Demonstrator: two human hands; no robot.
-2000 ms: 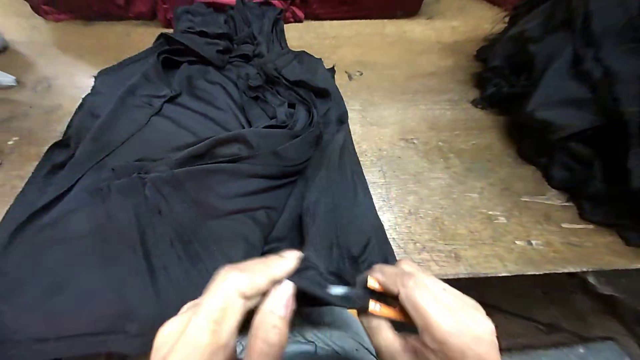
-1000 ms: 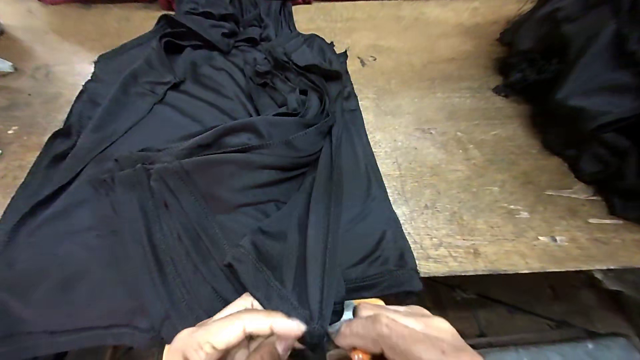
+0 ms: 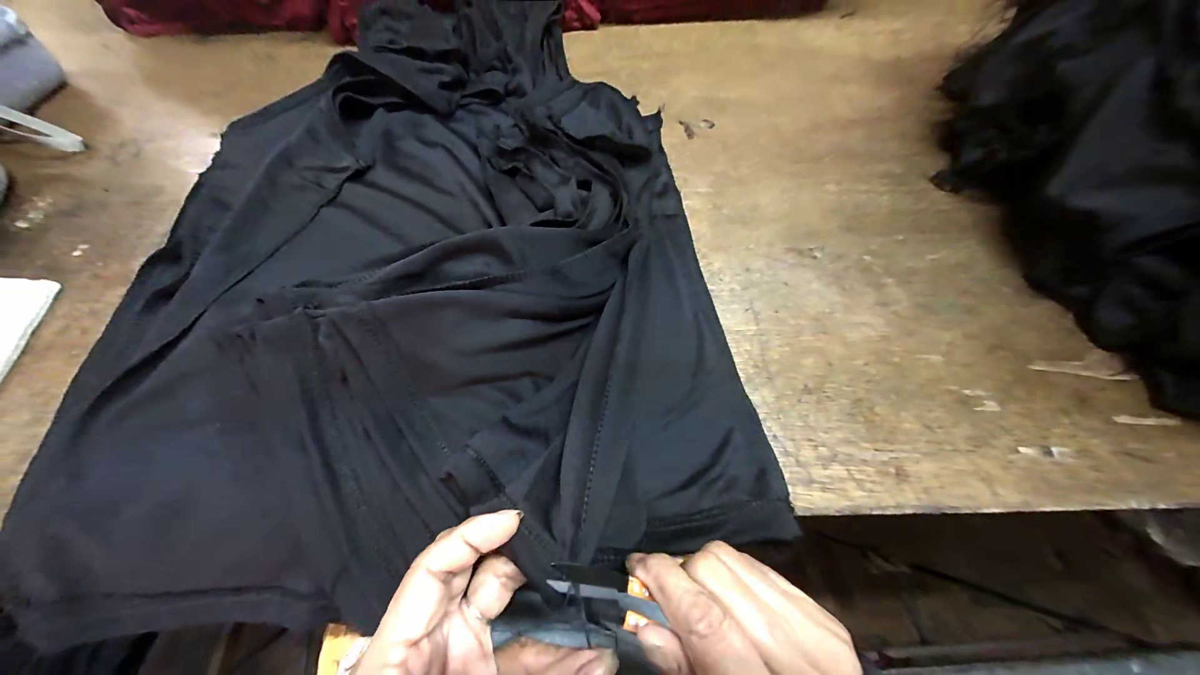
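Note:
A black garment point(image 3: 450, 309) with stitched seams and hems lies spread over a wooden table, its lower part hanging at the front edge. At the bottom centre my right hand point(image 3: 741, 619) grips a small cutting tool with orange parts, probably thread snips point(image 3: 600, 589); its blades point left at the hem and thin threads. Just left of the blades is my left hand point(image 3: 459, 600), thumb and fingers around the garment's lower edge, partly cut off by the frame. How firmly it pinches the cloth is hard to see.
A heap of black fabric point(image 3: 1087, 187) lies on the right of the wooden table point(image 3: 844, 309). Dark red fabric point(image 3: 694, 7) lines the far edge. At the left are a grey item point(image 3: 26, 66) and a white piece point(image 3: 21, 314). The table's front edge runs below right.
Two seconds ago both hands held the hem at the front edge; the cloth there now lies in different folds, with a seam drawn down to the hands. The snips' blades now show between the hands.

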